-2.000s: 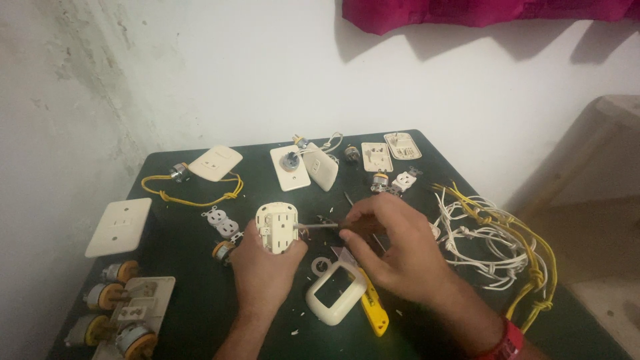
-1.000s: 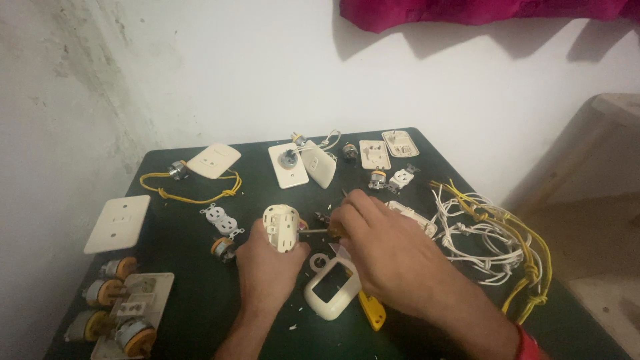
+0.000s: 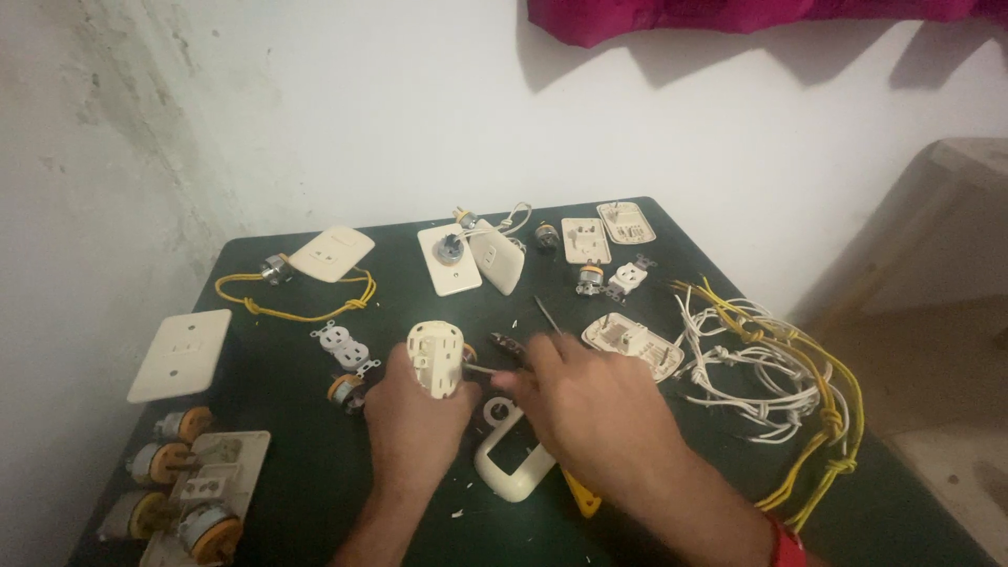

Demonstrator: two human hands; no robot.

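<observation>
My left hand [image 3: 421,421] grips a cream electrical outlet body [image 3: 436,358], held upright with its slotted face toward me. My right hand [image 3: 583,394] holds a screwdriver [image 3: 480,368] by its handle, mostly hidden in the fingers; its shaft points left to the outlet's right side. Whether the tip touches a screw cannot be told. Below the hands lies a cream cover frame [image 3: 504,480] with a rectangular opening, beside a white ring [image 3: 498,411]. A yellow utility knife [image 3: 583,494] is partly under my right forearm. Dark-jawed pliers [image 3: 506,344] lie just beyond my right hand.
White and yellow knotted wires [image 3: 756,370] lie at right, near an upturned cream cover [image 3: 634,346]. A duplex receptacle [image 3: 344,346] and a plug [image 3: 346,391] sit left of my left hand. Several plugs lie around a wall plate [image 3: 252,480] at lower left. More plates line the table's [image 3: 394,315] back.
My right hand has shifted around the screwdriver and now covers more of its handle. The outlet body remains in my left hand, turned slightly.
</observation>
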